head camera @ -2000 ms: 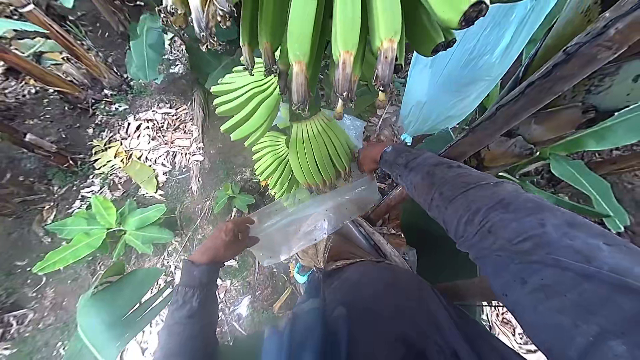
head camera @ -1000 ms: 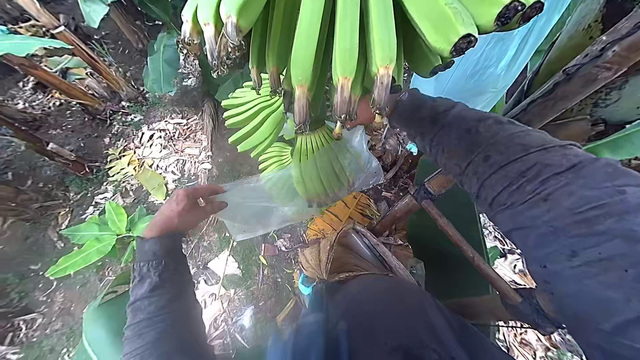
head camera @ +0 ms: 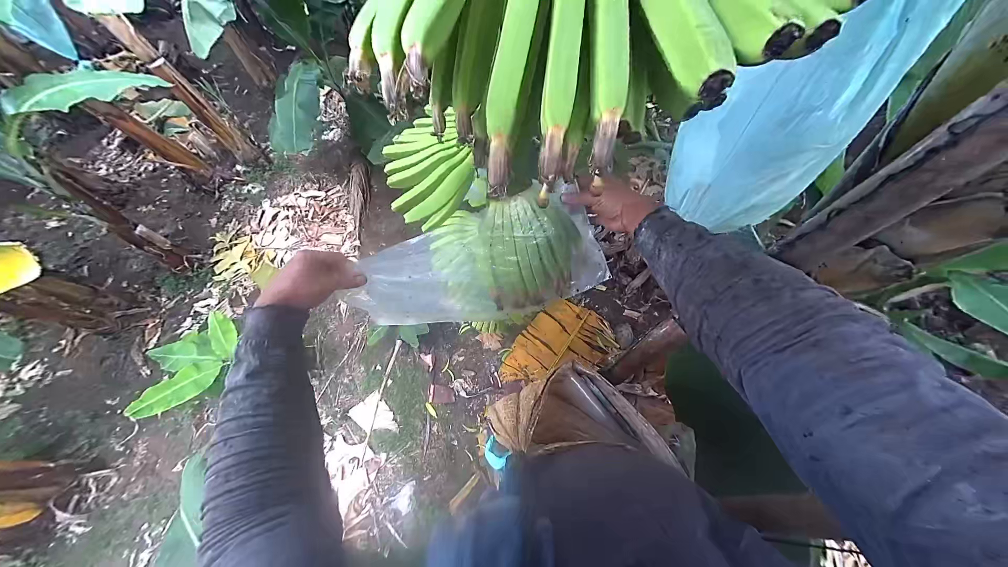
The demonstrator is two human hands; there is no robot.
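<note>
A clear plastic sheet [head camera: 394, 287] is stretched across a lower hand of green bananas [head camera: 524, 244], which shows through it. My left hand [head camera: 307, 279] grips the sheet's left end between thumb and fingers. At the other end, my right hand [head camera: 613, 203] holds the sheet's upper right part, just under the dark tips of the upper green bananas [head camera: 551, 87]. Another hand of green bananas [head camera: 431, 169] hangs uncovered behind, to the left of the sheet.
A blue plastic bag [head camera: 787, 134] hangs at the upper right, beside a brown leaning stem [head camera: 906, 173]. A yellow-brown leaf [head camera: 559, 342] and dry sheaths [head camera: 543, 405] lie below. Young leafy plants [head camera: 189, 366] stand at the left among leaf litter.
The clear sheet, below the lower bananas' tips two seconds ago, now lies across them. Both hands have moved up with it and keep hold of its ends.
</note>
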